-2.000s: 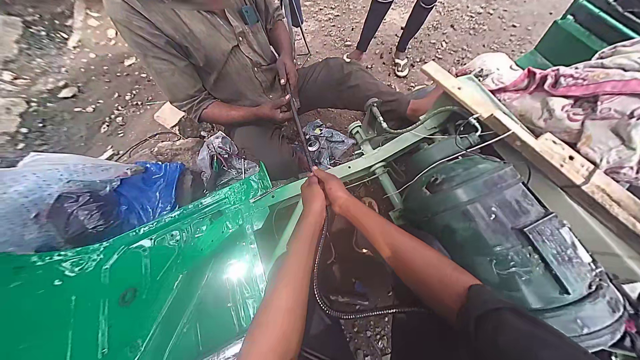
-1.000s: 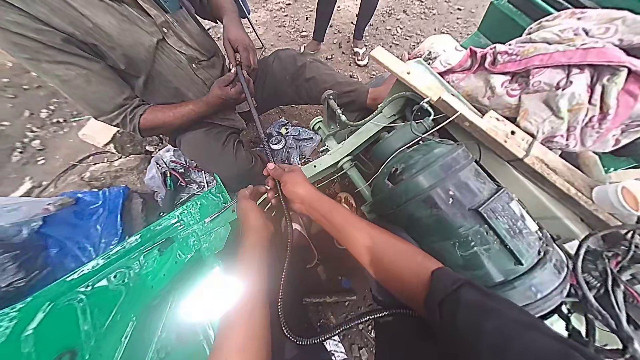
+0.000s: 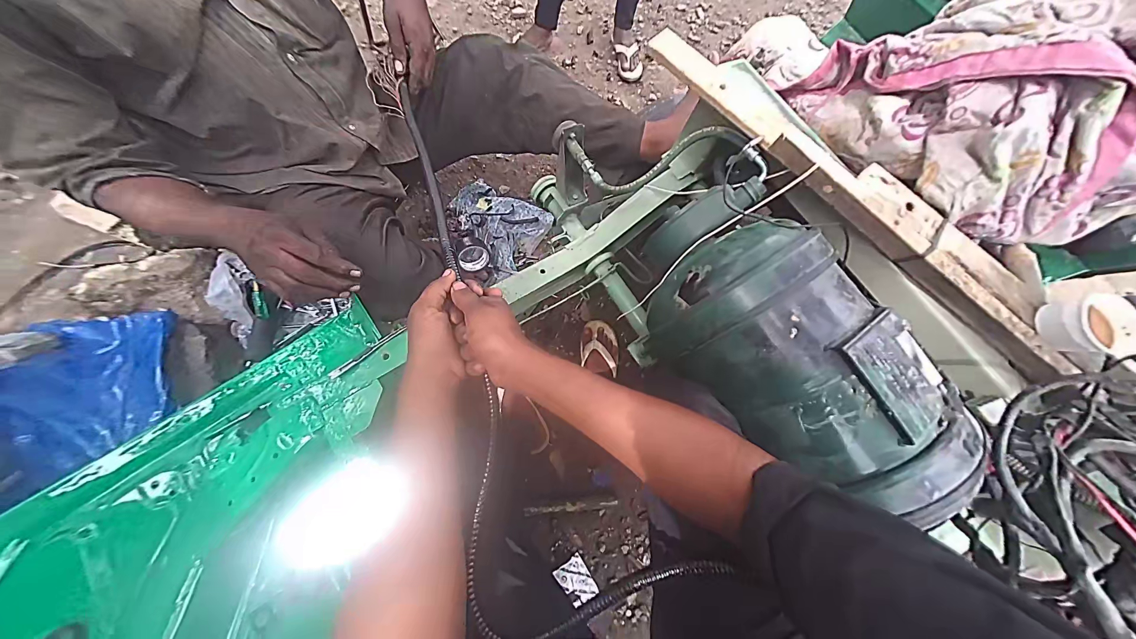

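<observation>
My left hand (image 3: 433, 324) and my right hand (image 3: 486, 328) meet side by side at the view's centre, both closed on a black corrugated cable conduit (image 3: 484, 497). Below my hands the conduit hangs down and curves right near the ground. Above them a smoother black sleeve (image 3: 429, 173) runs up toward a co-worker's hand (image 3: 410, 40), with thin bare wire ends (image 3: 386, 89) fanning out beside it. The co-worker's other hand (image 3: 297, 257) rests lower, off the sleeve. How the conduit and sleeve join is hidden by my fingers.
A glossy green metal panel (image 3: 222, 426) lies at left, joined to a pale green frame bar (image 3: 568, 266). A dark green cylindrical housing (image 3: 781, 355) stands right, beside wooden planks (image 3: 887, 213), a floral cloth (image 3: 958, 115), a white cup (image 3: 1087, 321) and tangled cables (image 3: 1056, 470). Blue plastic (image 3: 84, 390) lies left.
One of the co-worker's hands has let go of the black sleeve and moved down. My hands remain on the conduit, closer together than a second ago.
</observation>
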